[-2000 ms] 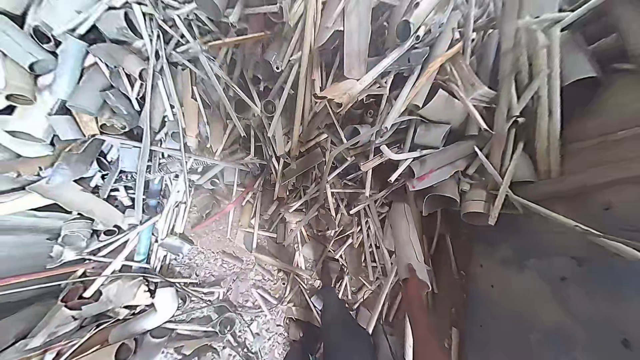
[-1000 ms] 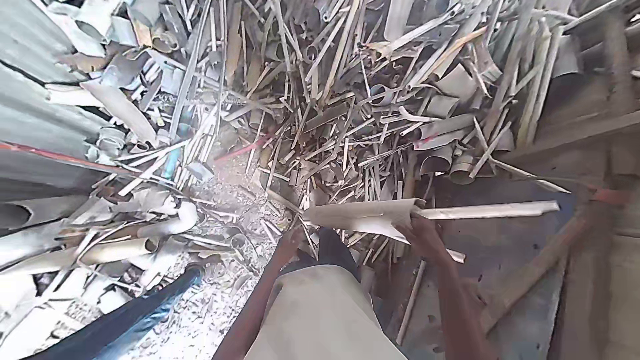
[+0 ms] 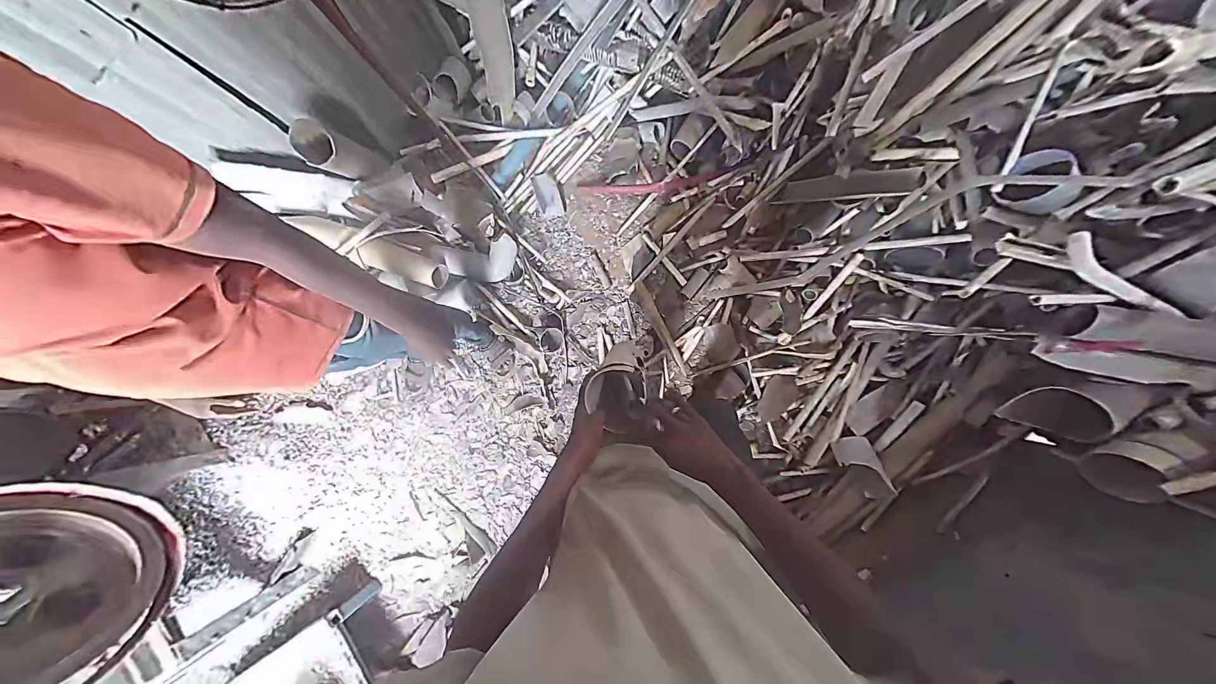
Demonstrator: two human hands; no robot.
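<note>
Just in front of my body, my left hand [image 3: 586, 425] is closed on the left side of a short curved tube piece [image 3: 616, 366], its end opening toward me. My right hand [image 3: 676, 423] is at the tube's right side with bent fingers; whether it grips the tube is hard to see. Around both hands lie pale shavings [image 3: 399, 465] on the ground and a heap of cut strips and tube offcuts [image 3: 855, 247].
A co-worker's arm [image 3: 313, 261] in an orange sleeve reaches in from the left. At lower left stands a round, wheel-like machine part [image 3: 85, 579]. Corrugated sheeting [image 3: 218, 66] rises at upper left. Large tube offcuts [image 3: 1064, 413] and dark ground lie at right.
The long split piece held across my front a second ago is no longer in my hands, which are now close together at a short tube. The co-worker's orange-sleeved arm has come into view. The view has shifted.
</note>
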